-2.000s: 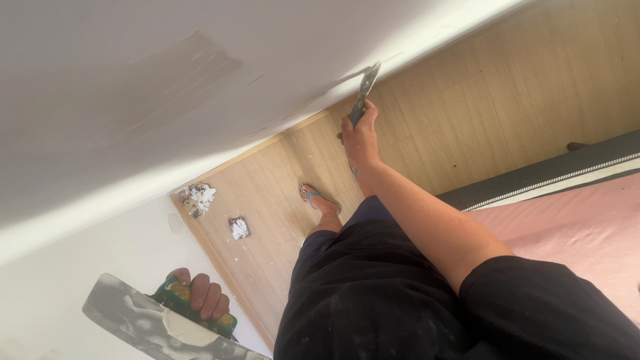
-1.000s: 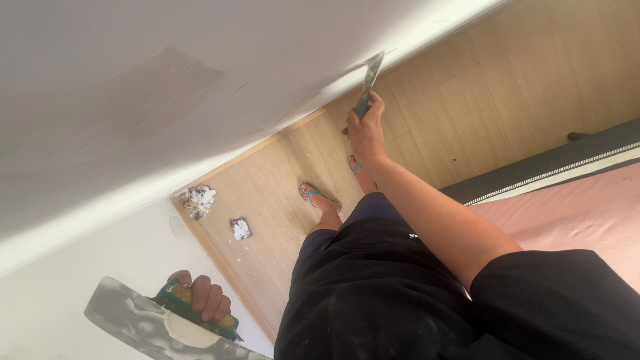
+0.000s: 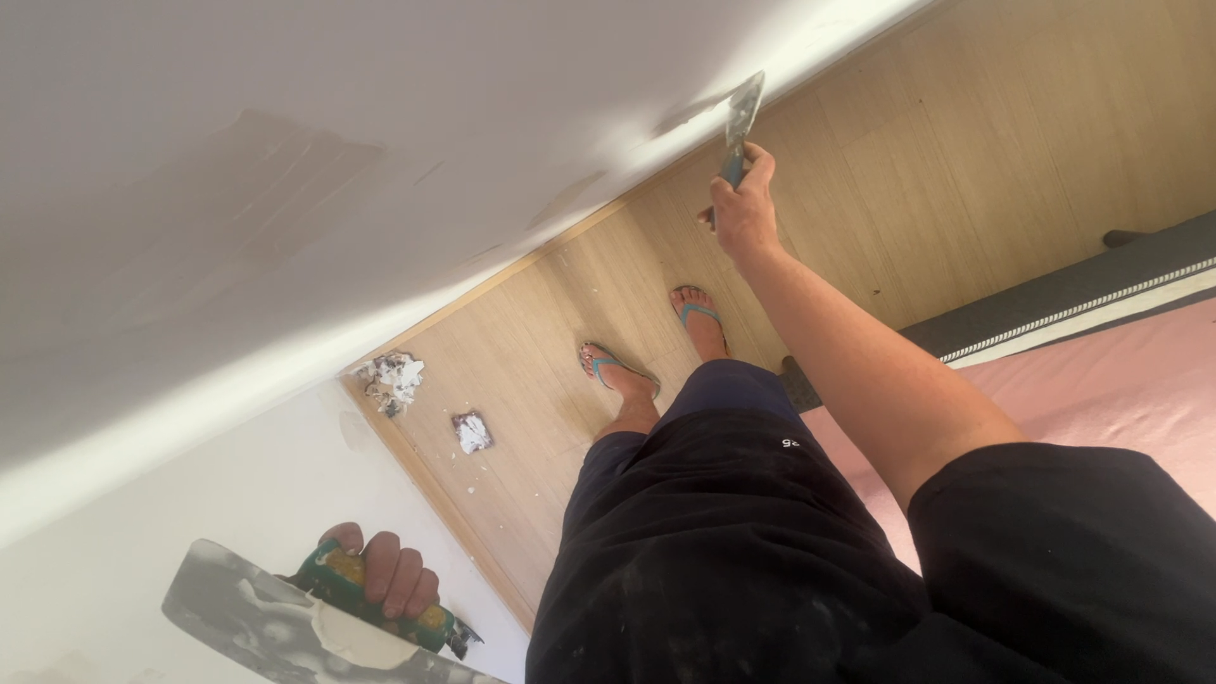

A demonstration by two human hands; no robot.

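My left hand [image 3: 389, 575] grips the green and yellow handle of a wide steel plastering trowel [image 3: 256, 608], at the lower left. A mound of pale filler [image 3: 356, 638] lies on its blade. My right hand [image 3: 746, 204] is closed around the handle of a putty knife [image 3: 745, 109], whose smeared blade is at the wall [image 3: 532, 76] just above the floor edge. A darker patch of filler [image 3: 275, 180] shows on the wall to the left, with smaller smears nearer the blade.
Paint scraps [image 3: 391, 382] lie in the floor corner, near a small white-smeared piece [image 3: 472, 432]. Wooden skirting [image 3: 494, 280] edges the wood-look floor [image 3: 912, 152]. A bed with a dark frame [image 3: 1007, 285] and pink cover [image 3: 1121, 380] stands at the right. My feet are in flip-flops.
My right hand and the putty knife have shifted slightly along the foot of the wall. My second foot, hidden two seconds ago, is now in full view. The left hand keeps its hold on the trowel.
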